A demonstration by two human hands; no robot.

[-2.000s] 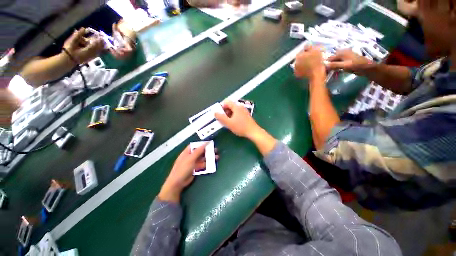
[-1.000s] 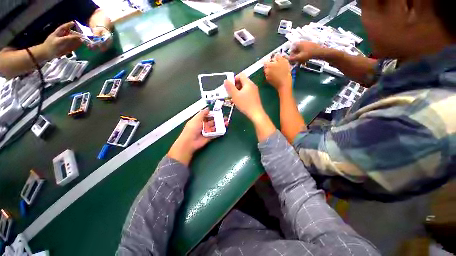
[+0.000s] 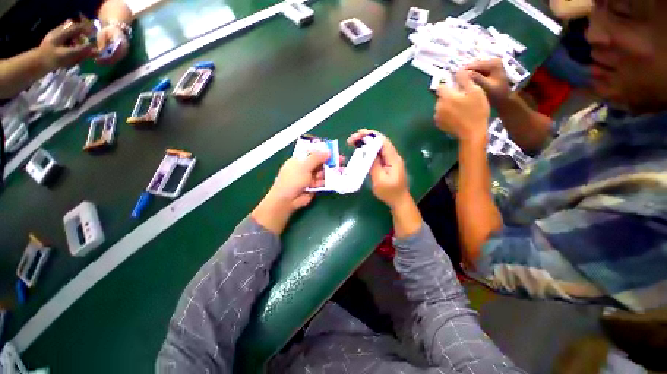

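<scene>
My left hand (image 3: 296, 181) holds a half-assembled unit (image 3: 319, 149), with a bright blue battery showing beside my thumb. My right hand (image 3: 389, 172) holds a white front cover (image 3: 361, 165) by its upper right end, tilted on edge. The lower left end of the cover meets the lower end of the unit. Both are held above the green bench top near the pale rail. My fingers hide parts of the unit and the cover.
Several open units with blue batteries (image 3: 171, 174) lie on the dark conveyor belt (image 3: 241, 95), beyond the rail (image 3: 219, 179). A closed unit (image 3: 83, 229) lies at the left. A person sits close at my right by a pile of white frames (image 3: 468, 45). Another person's hands work at upper left.
The front cover has turned from lying flat above the unit to a steep tilt at its right. My hands have moved slightly right and the blue battery now shows.
</scene>
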